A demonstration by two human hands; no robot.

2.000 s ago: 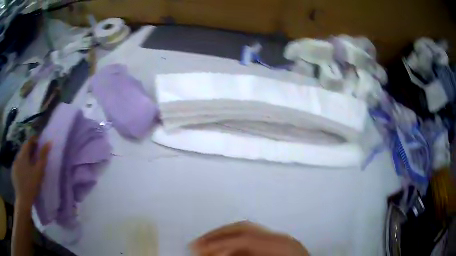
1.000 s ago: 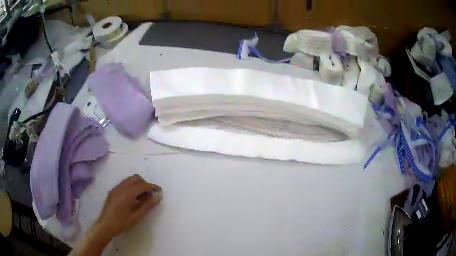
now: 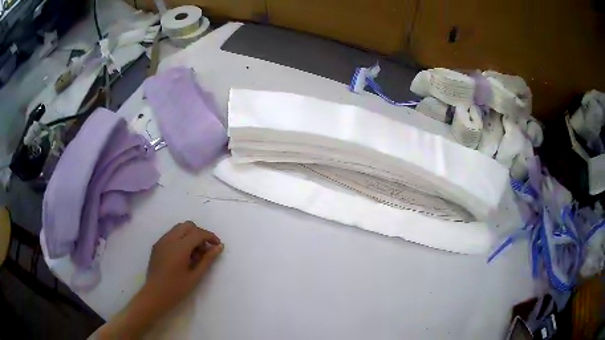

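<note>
My left hand [image 3: 180, 257] rests low on the white cloth, left of the middle, with its fingers curled and thumb and finger together; no held thing shows. A rumpled lilac pile [image 3: 93, 189] lies at the left edge of the table. A lilac folded bundle [image 3: 188, 119] lies behind it, touching or nearly touching the left end of the white stack. The stack of curved white strips [image 3: 358, 133] lies behind my hand, with one strip [image 3: 345, 209] bowed out in front. My right hand is not in view.
Tape rolls [image 3: 182, 21] stand back left. Tied white rolls [image 3: 487, 109] lie back right, with blue-and-white striped strips [image 3: 557, 246] in front of them. The iron [image 3: 521, 328] is cut off at the lower right edge. A small silver tool [image 3: 156, 143] lies by the lilac pile.
My left hand left the lilac pile for the cloth and has stayed there with fingers curled. My right hand, seen low in the middle two seconds ago, is out of view. The camera view has shifted.
</note>
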